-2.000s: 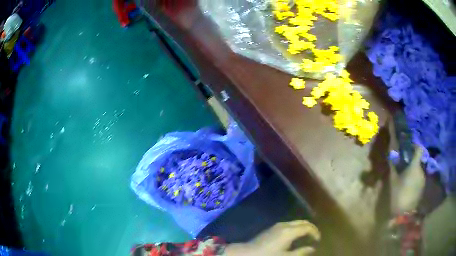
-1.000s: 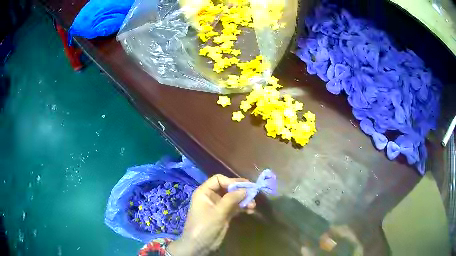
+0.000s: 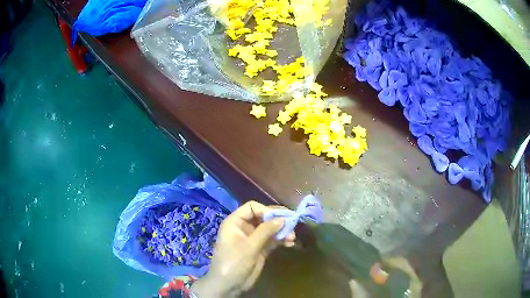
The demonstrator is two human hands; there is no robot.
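My left hand (image 3: 238, 247) holds a purple fabric bow (image 3: 297, 216) between thumb and fingers, above the table near its edge. No star shows on the bow. My right hand (image 3: 407, 276) is at the bottom right, dim and partly cut off, closed around a dark hot glue gun (image 3: 348, 247) with an orange trigger. The gun's nozzle points at the bow; whether it touches cannot be told. Yellow stars (image 3: 325, 131) spill from a clear polybag (image 3: 186, 55) beyond the bow. Plain purple bows (image 3: 430, 87) are heaped at the right.
The collecting bag (image 3: 131, 224) with starred bows stands below the table edge (image 3: 192, 152) at left. A blue plastic bag (image 3: 107, 16) lies at the top left. A cardboard piece (image 3: 485, 250) is at the right edge, and a red stool part (image 3: 75, 52) stands at the far left.
Two seconds ago my left hand was empty and my right hand was beside the bow heap. Now the left holds a bow, with the gun beside it. Little differs from one second ago.
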